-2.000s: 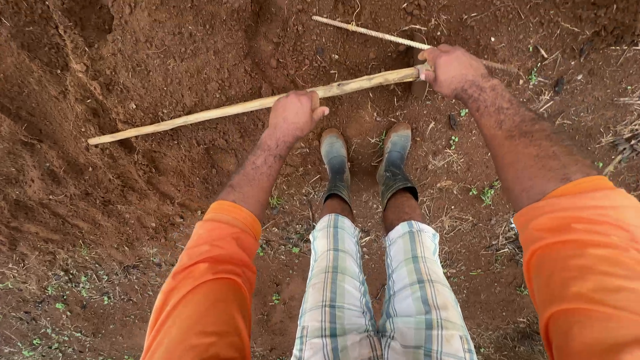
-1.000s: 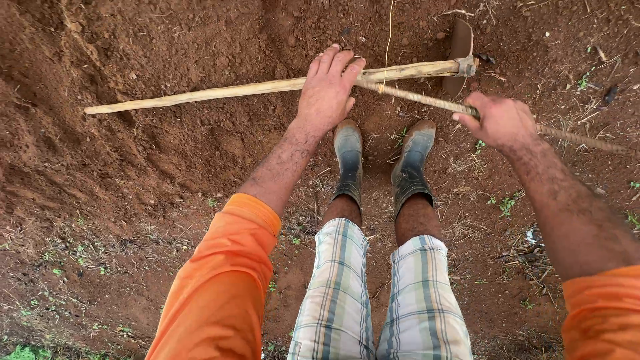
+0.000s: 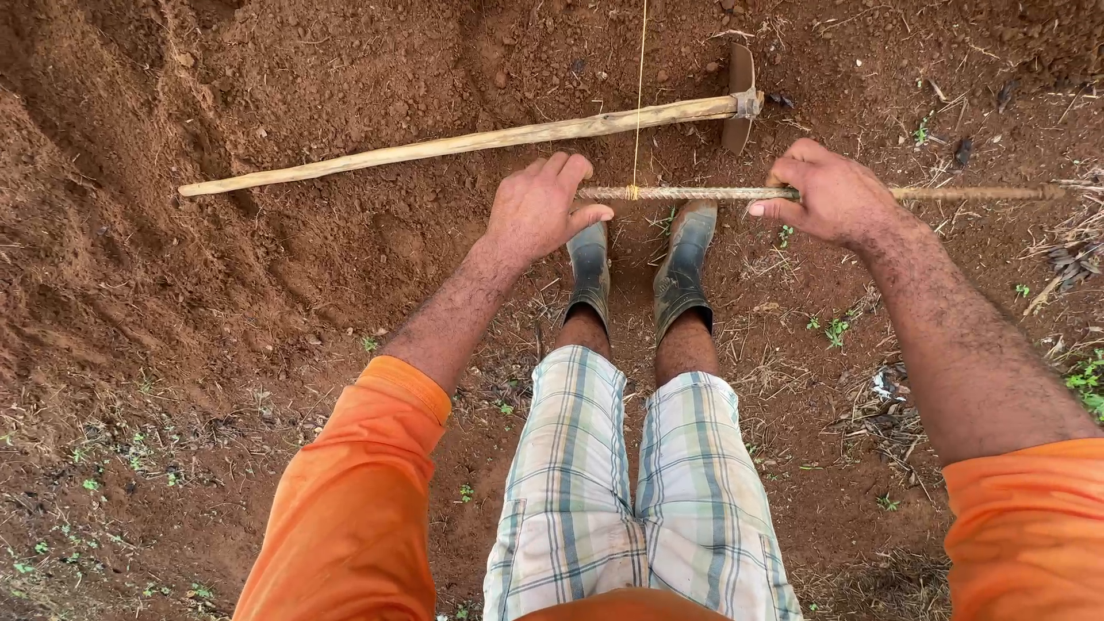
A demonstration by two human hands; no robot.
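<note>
A ribbed metal rod point(image 3: 690, 193) lies level across my front, above my boots. My left hand point(image 3: 542, 200) is closed around its left end, and my right hand point(image 3: 824, 191) grips it farther right, with the rod running on past that hand. Between my hands a yellow string point(image 3: 641, 95) is wound round the rod and stretches up out of the frame. Beyond my hands a hoe with a wooden handle point(image 3: 466, 141) rests on the soil. Its metal blade point(image 3: 738, 99) is at the right end, touched by neither hand.
My rubber boots point(image 3: 686, 259) stand on reddish bare soil point(image 3: 388, 259). Loose, furrowed earth lies at the left. Dry plant litter point(image 3: 1069, 250) and small green weeds point(image 3: 837, 330) are scattered at the right.
Two seconds ago both hands held the hoe's handle and the rod lay on the ground. The hoe is now out of my hands, and the rod is in both of them.
</note>
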